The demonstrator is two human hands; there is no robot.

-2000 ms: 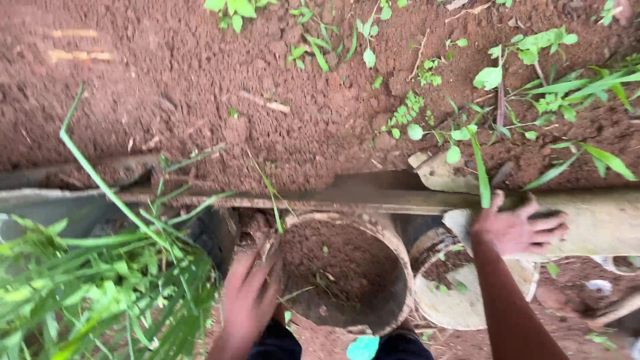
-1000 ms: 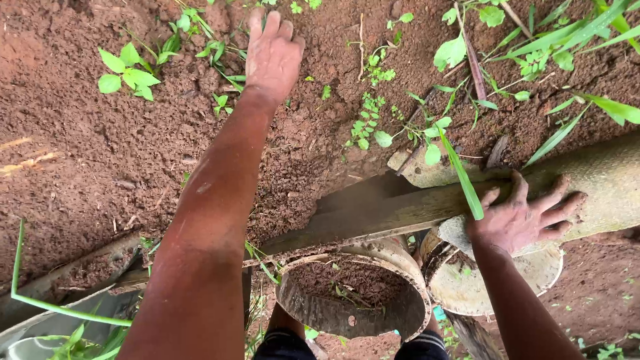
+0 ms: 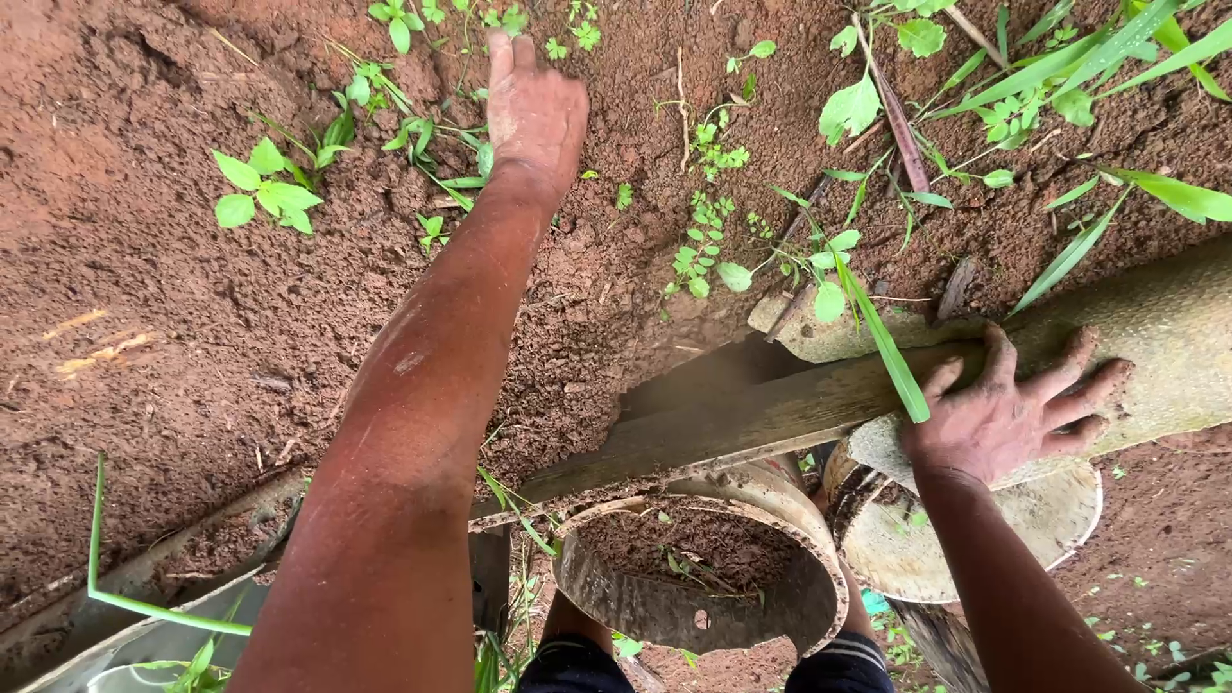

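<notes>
My left hand [image 3: 539,120] reaches far over the reddish soil [image 3: 568,318]; its fingers are bent at small green weeds [image 3: 505,19], and whether it grips one is hidden. My right hand [image 3: 1006,414] lies with spread, soil-covered fingers across the end of a wooden board [image 3: 731,423] and a pale, log-like piece [image 3: 1174,327]. Below the board, between my legs, a dirty round container [image 3: 674,602] holds loose soil with bits of weed. Beside it, under my right forearm, is a whitish round container or lid [image 3: 924,558].
Leafy weeds [image 3: 265,188] grow at the upper left, with long grass blades [image 3: 1068,250] at the right. A metal-like sheet edge [image 3: 154,635] runs along the lower left. A dark gap [image 3: 712,375] lies behind the board. A weathered piece of wood [image 3: 938,640] stands below the whitish container.
My left hand has moved from beside the round container out over the soil, then slightly farther up among the weeds. My right hand stays on the board and pale piece.
</notes>
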